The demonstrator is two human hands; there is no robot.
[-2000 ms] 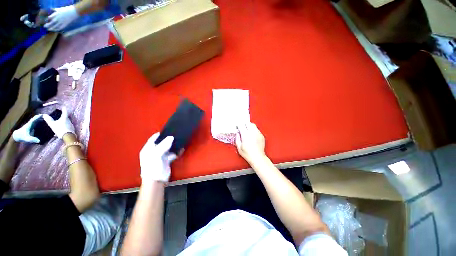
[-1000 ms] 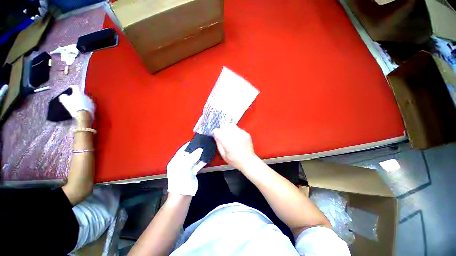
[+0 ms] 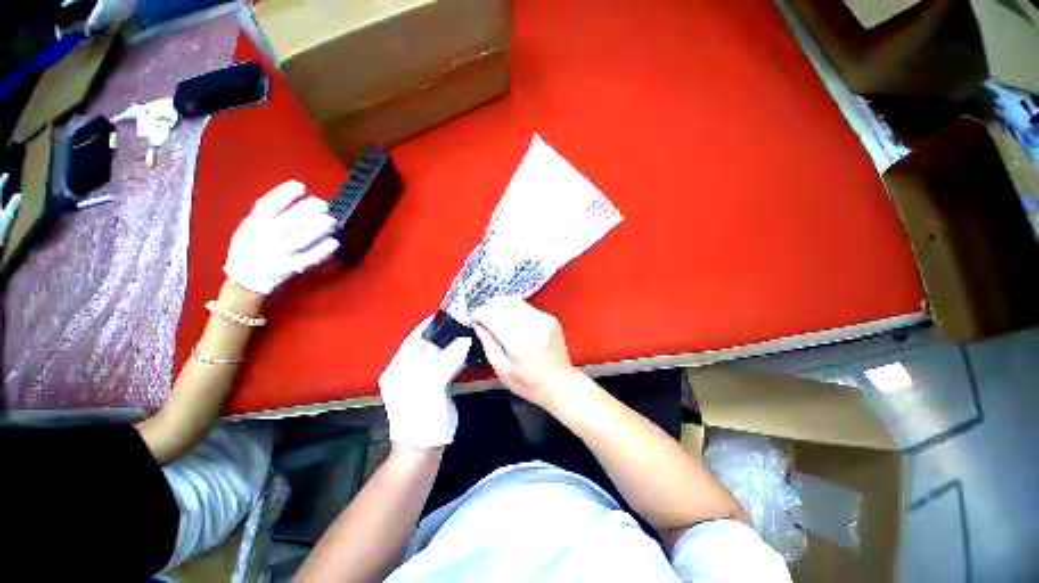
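My left hand, in a thin white glove, grips a black unit low at the table's front edge. Only a small dark part of the unit shows between my hands. A whitish bubble bag points away from me, its far end flat and fanned out. Its near end is around the unit's upper part, which looks grey through the bag. My right hand, bare, pinches the bag's near edge beside the unit. Another person's gloved hand touches a second black unit with a ribbed or grille-like face, on the red table.
A closed carton stands at the back left of the red table. More black units and a white cloth bundle lie on bubble wrap at left. An open supply carton holds clear bags at lower right. Open cartons stand at right.
The bag now reaches farther down over the unit in my left hand. The neighbour's gloved hand has moved right from the bubble wrap, with a black unit now on the red table.
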